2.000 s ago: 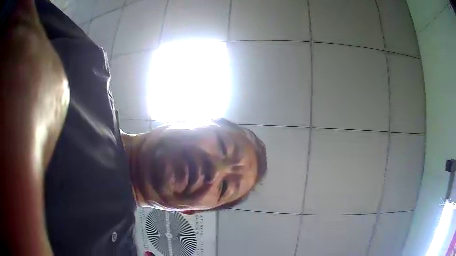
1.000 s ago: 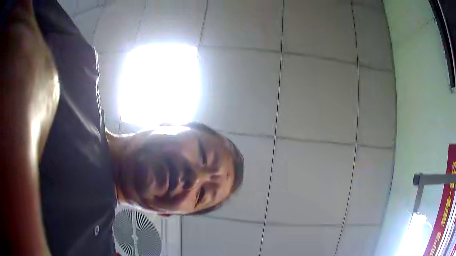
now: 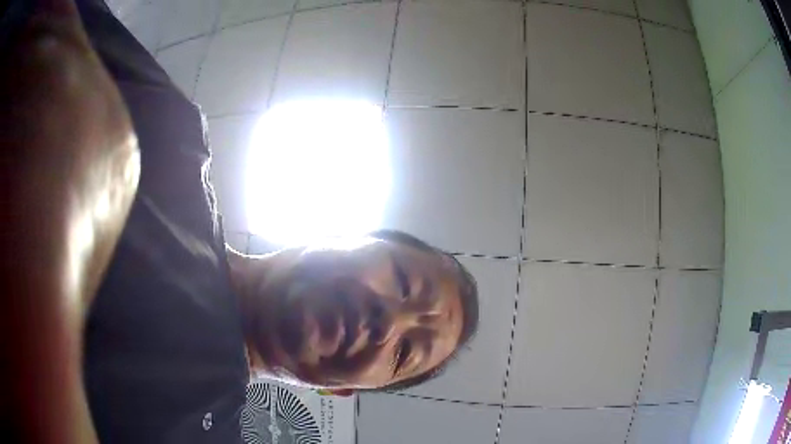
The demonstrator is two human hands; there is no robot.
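Observation:
The camera looks up from below, and the picture lies on its side. A person [image 3: 373, 312] in a dark top [image 3: 165, 295] fills the left and middle. A bare arm [image 3: 61, 217], blurred and partly dark, runs along the left edge. No hand shows at its end, and I cannot tell which arm it is. Neither of my hands is in view, and no held thing or bench shows.
A tiled ceiling [image 3: 590, 191] spans the view with a bright square light panel [image 3: 318, 172]. A round black-and-white test chart [image 3: 282, 414] is behind the person. A lit tube lamp [image 3: 751, 414] hangs by the pale green wall [image 3: 759, 173] at right.
Since one second ago the view has shifted, so the person, light panel and chart lie further right and lower. Less of the red banner shows at the right edge.

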